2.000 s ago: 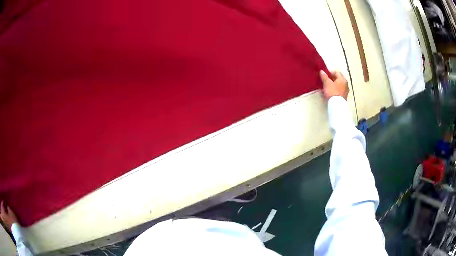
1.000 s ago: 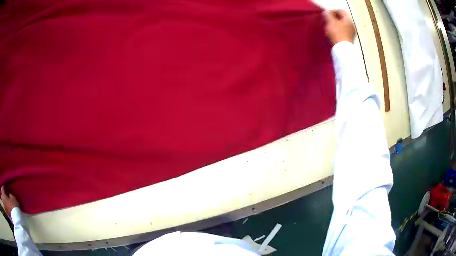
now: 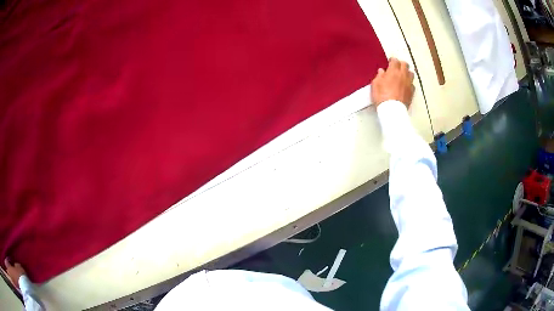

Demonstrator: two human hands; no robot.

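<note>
The deep-red fabric point(image 3: 182, 109) lies spread over most of the cream table, with soft creases at the left. White underlay paper point(image 3: 267, 157) shows as a strip along its near and right edges. My right hand point(image 3: 393, 84) is on the fabric's near right corner, fingers bent over the edge; whether they pinch the cloth is unclear. My left hand point(image 3: 15, 271) is small at the far lower left, at the fabric's near left corner; its fingers are partly hidden at the cloth edge and its grip is unclear.
A long brown wooden ruler point(image 3: 431, 42) and white folded material point(image 3: 484, 54) lie on the table at the right. Blue clamps point(image 3: 441, 143) sit on the table edge. White scraps point(image 3: 328, 276) lie on the green floor. A red object point(image 3: 537, 186) and a metal frame stand at the right.
My right hand has come back nearer and left from the far right edge to the near right corner. More white paper shows along the near edge. My left hand stays at its corner.
</note>
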